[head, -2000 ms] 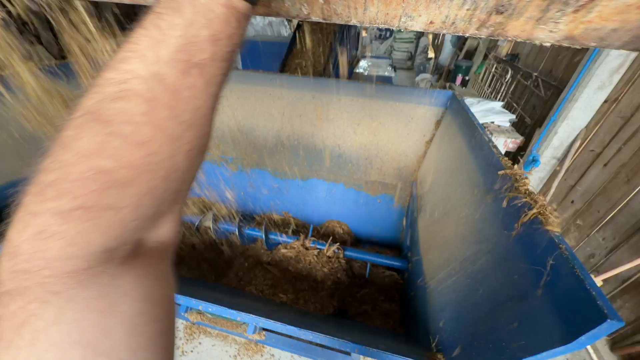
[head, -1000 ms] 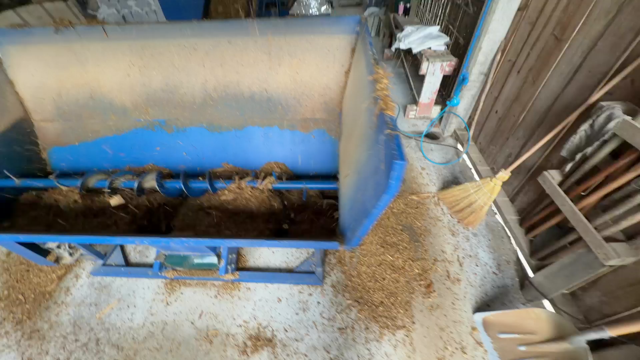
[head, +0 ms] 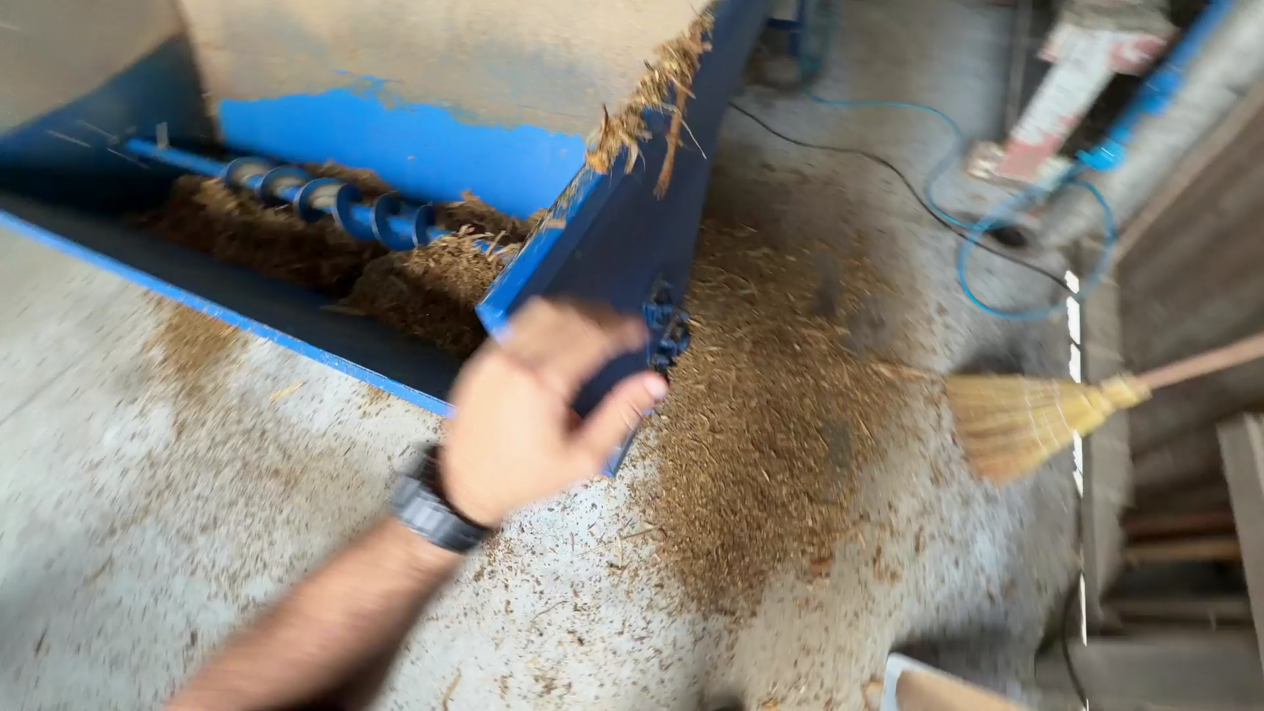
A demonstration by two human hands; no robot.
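Observation:
My left hand (head: 538,410), blurred and wearing a dark wristwatch (head: 440,504), reaches in from the lower left. Its thumb is spread from the fingers and I see nothing held. It is over the near right corner of a blue metal hopper (head: 563,247); whether it touches the metal I cannot tell. Inside the hopper a blue auger shaft (head: 346,207) runs across brown chopped plant material (head: 286,237). Clumps of straw (head: 652,94) hang on the hopper's side rim. A dark fitting (head: 667,331) sits on the end wall, just beyond my fingers. My right hand is out of view.
Loose chaff (head: 780,425) is spread over the concrete floor (head: 553,612) right of the hopper. A straw broom (head: 1027,420) leans at the right. Behind it lie a light-blue hose (head: 963,257) and a black cable (head: 869,158). Part of a shovel blade (head: 948,688) shows at the bottom edge.
The view has swung down and right. My left hand, not visible one second ago, now shows at the hopper's corner. The blurred falling straw seen two seconds ago is gone from view.

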